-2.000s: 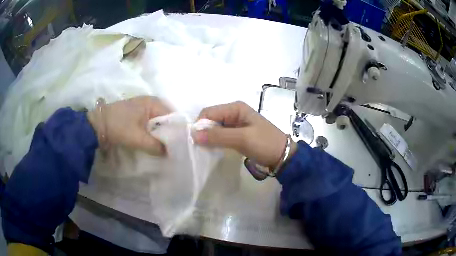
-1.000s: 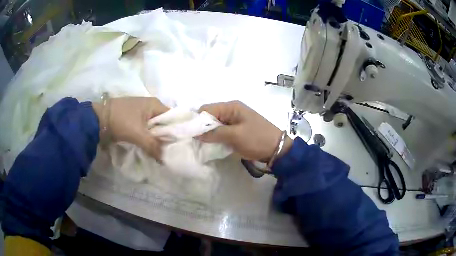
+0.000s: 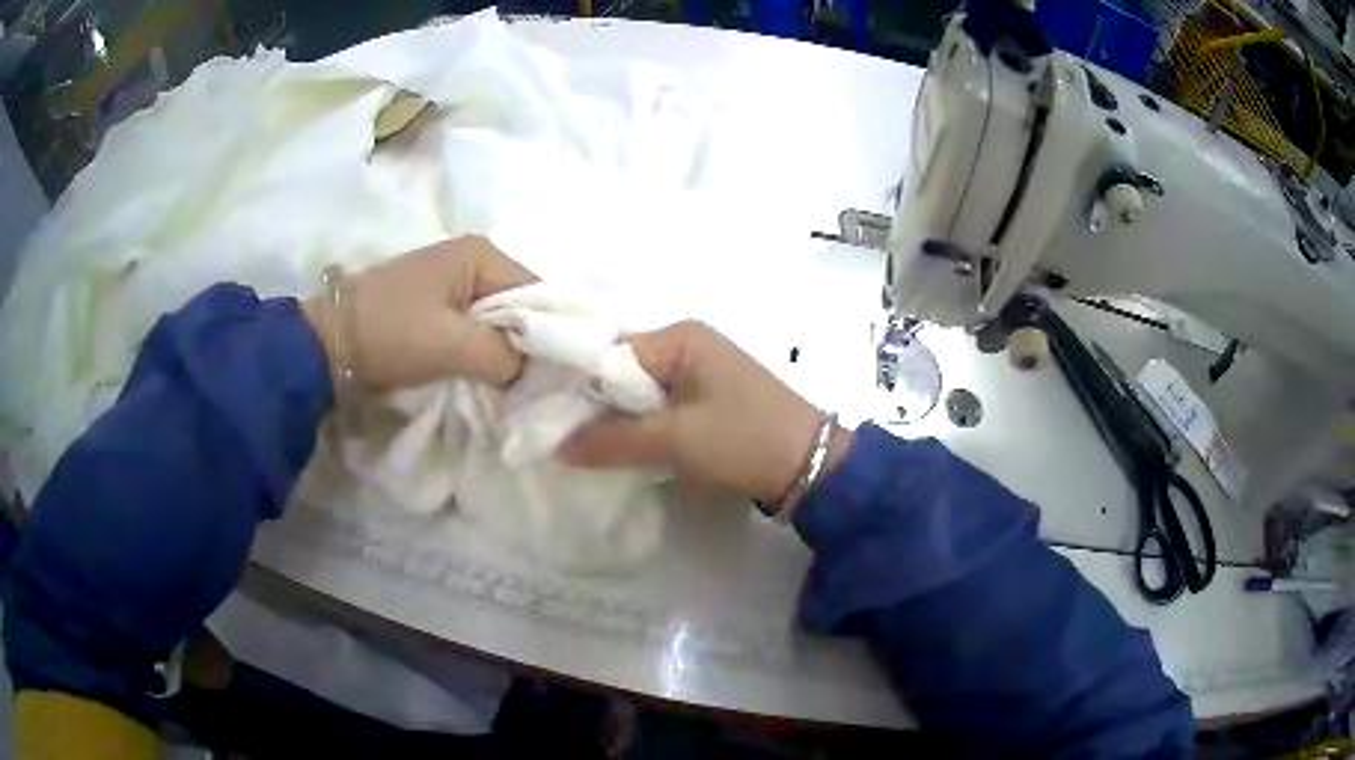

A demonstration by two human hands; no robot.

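Observation:
White garment fabric (image 3: 223, 193) lies in a large soft pile over the left and middle of the table. A bunched part of it (image 3: 557, 334) is held up between my hands, left of the sewing machine. My left hand (image 3: 431, 319) grips the gathered cloth from the left, its fingertips partly hidden in the folds. My right hand (image 3: 699, 408) pinches the same cloth from the right, thumb below and fingers above. Loose folds hang below both hands over the table's front part.
The sewing machine head (image 3: 973, 178) stands at right, its presser foot (image 3: 896, 356) above the bed. Black shears (image 3: 1144, 460) and a white label (image 3: 1189, 423) lie under the arm. A pen (image 3: 1290, 585) lies far right. A printed ruler (image 3: 491, 587) runs along the table's front edge.
The cloth hung flat between my hands, then was folded and is now bunched tighter. The dark mark at its corner no longer shows clearly. The view has shifted slightly.

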